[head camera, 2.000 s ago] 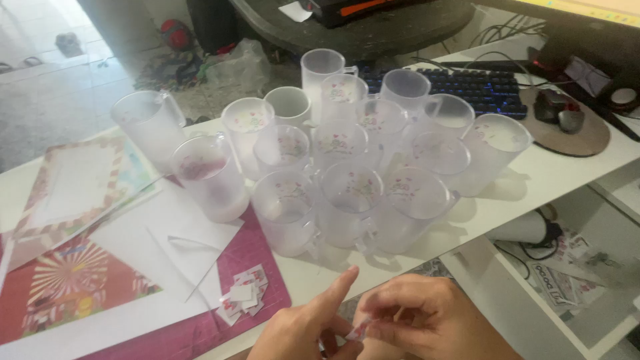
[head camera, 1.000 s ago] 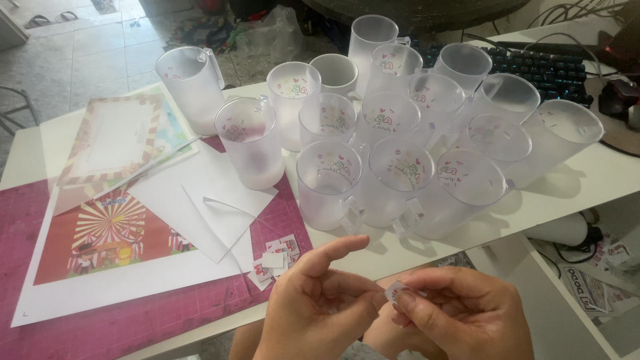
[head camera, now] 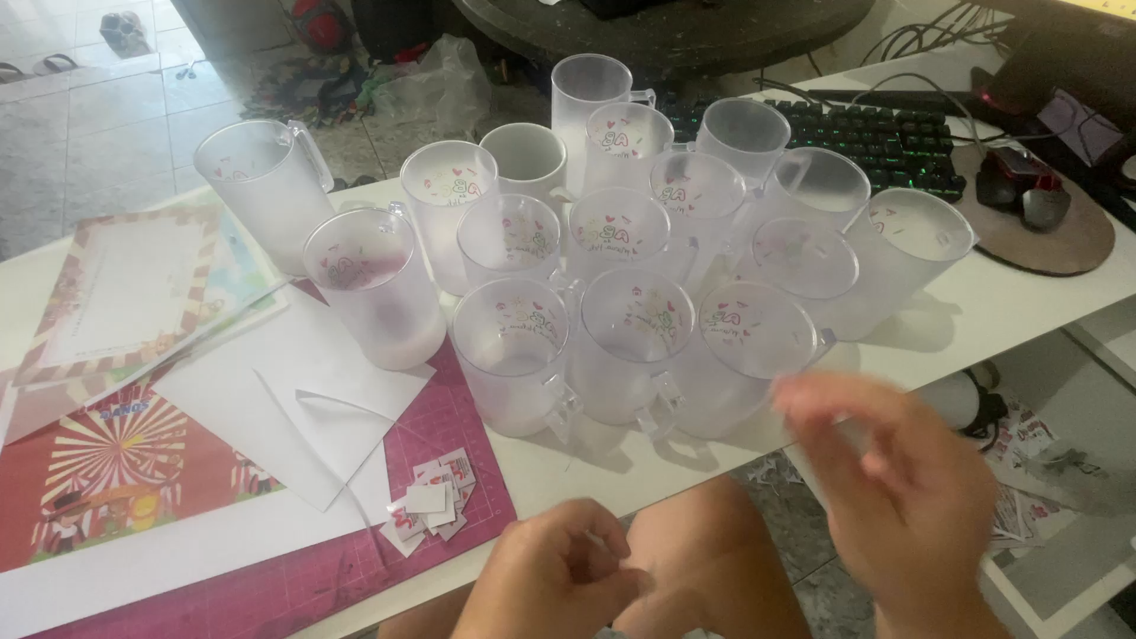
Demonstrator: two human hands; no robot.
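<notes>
My left hand is low at the front, below the table edge, its fingers curled; whether something small lies between them cannot be told. Raised at the right, my right hand is blurred, near the front-right frosted plastic mug, and nothing shows in it. Several frosted mugs stand grouped on the white table, many with coloured print, among them a front mug and a mug with a pinkish inside. A small pile of printed paper squares lies on the pink cutting mat, left of my left hand.
White sheets and colourful printed sheets cover the left side. A lit keyboard and a mouse on a round pad are behind at the right. An open drawer or shelf holding printed scraps is below right.
My hands were close together around a small paper piece; now they are apart, the right one raised and moved right. The piece no longer shows. A pale square now lies atop the pile.
</notes>
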